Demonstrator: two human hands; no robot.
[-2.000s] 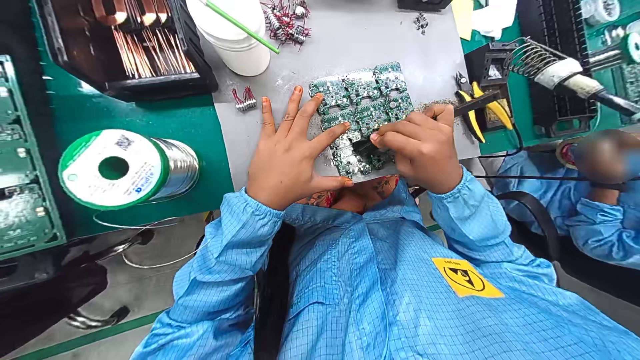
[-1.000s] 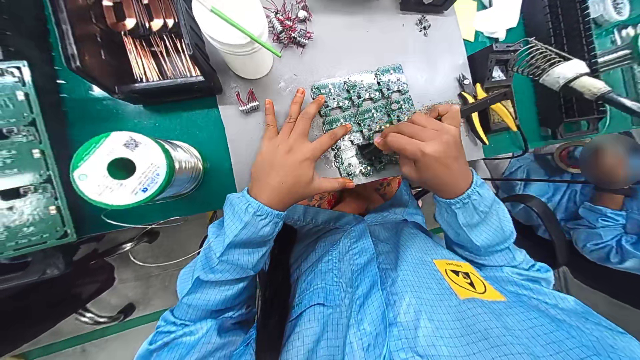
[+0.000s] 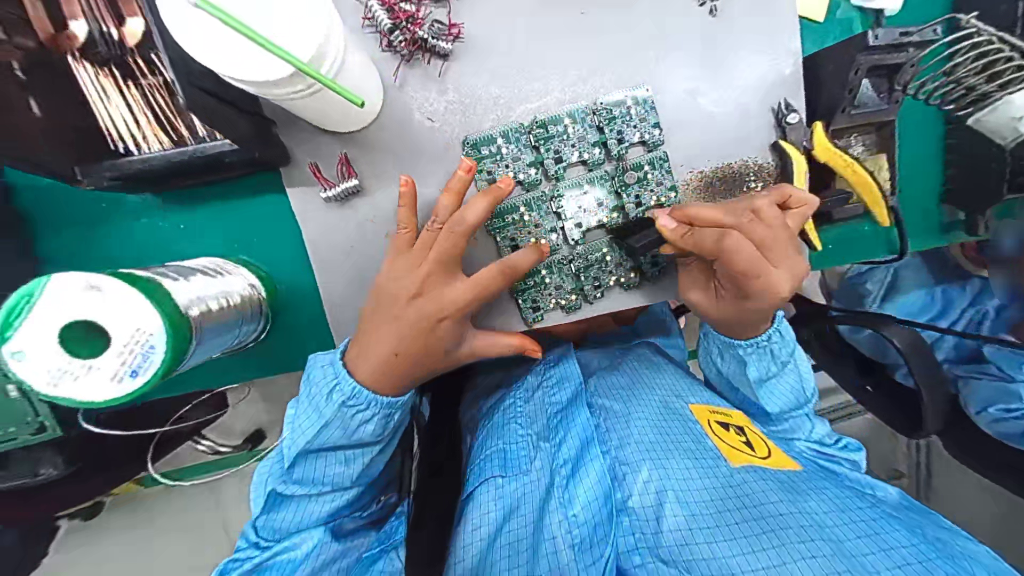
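A green circuit board panel [image 3: 588,204], made up of several joined small boards, lies on a grey mat. My left hand [image 3: 440,288] rests spread at its left side, fingertips on the boards and thumb by the near edge; it grips nothing. My right hand [image 3: 732,248] pinches a small black object [image 3: 640,238] over the panel's lower right part. What that object is, I cannot tell, since the fingers hide part of it. Dark and brown specks [image 3: 728,178] lie on the mat just beyond my right hand.
Cutters with yellow handles [image 3: 852,172] lie at the right, near a coiled wire iron holder [image 3: 960,72]. At the left are a solder wire spool [image 3: 216,308], a white tub [image 3: 344,88] with a green stick, a black bin [image 3: 160,156] of copper parts, and red-wired components [image 3: 340,180]. Another person's blue sleeve [image 3: 904,288] shows at right.
My right hand has shifted slightly over the panel's lower right, and more of the black object now shows. My left hand stays spread on the panel's left side.
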